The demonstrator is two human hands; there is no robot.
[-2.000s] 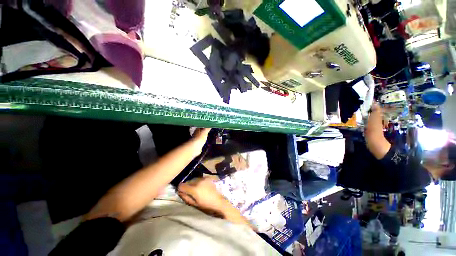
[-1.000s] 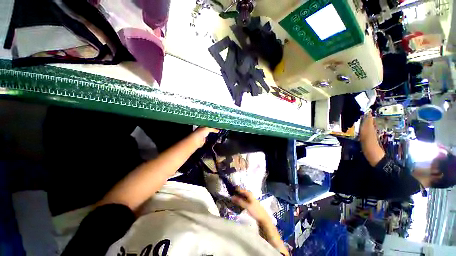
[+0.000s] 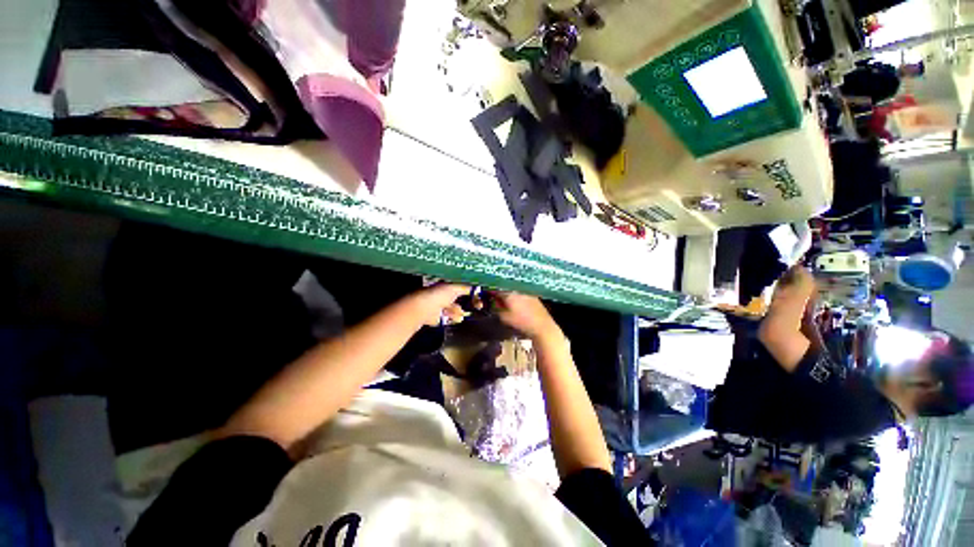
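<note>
My left hand and my right hand are close together just below the table's front edge. Between them is a small dark strip or piece; its shape is unclear, and the fingers are small and blurred. Both hands seem closed on it. Below them, black fabric lies over a clear shiny plastic bag. Small black cut pieces are heaped on the machine bed.
The cream sewing machine stands above right, with red-handled snips beside it. Patterned panels lie left on the green-edged table. A blue crate and another person are at right.
My right hand was low near my lap, then drew a dark strip down and outward. It is now up beside my left hand. The view has shifted slightly.
</note>
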